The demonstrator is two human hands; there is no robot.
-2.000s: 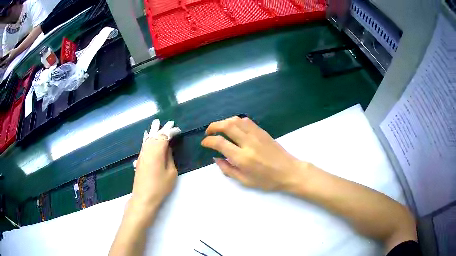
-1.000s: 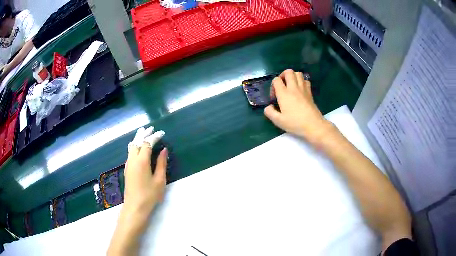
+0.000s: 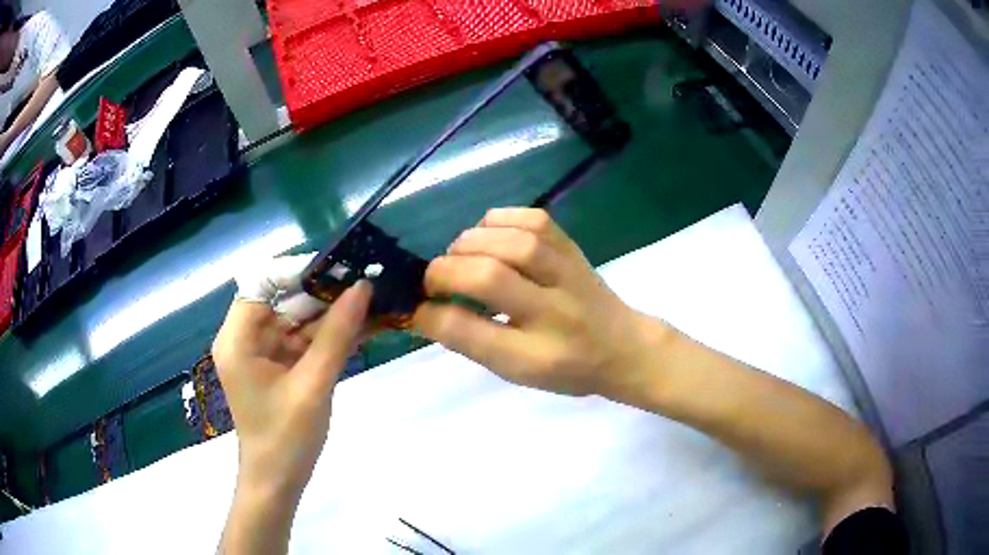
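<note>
A black phone middle frame [image 3: 390, 273] is held up, tilted, above the white foam sheet's far edge. Its large open window shows the green surface behind. Its near solid end has orange edging and small pale spots. My left hand [image 3: 284, 352], with white finger cots, holds the near left corner, thumb on top. My right hand [image 3: 531, 298], bare, grips the near right side of the same end. Dark tweezers [image 3: 421, 537] lie on the white foam sheet [image 3: 521, 466] at the bottom.
More frames [image 3: 206, 399] lie on the green surface [image 3: 271, 179] at left. Another frame [image 3: 716, 106] lies at the far right. A red tray [image 3: 369, 54] stands beyond. A black tray [image 3: 163, 211] with a clear bag is at left. A person [image 3: 38, 65] is upper left. Printed sheets [image 3: 900, 228] are right.
My right hand has come back from the far right to the centre. A frame is now raised and held between both hands. A different frame shows at the far right.
</note>
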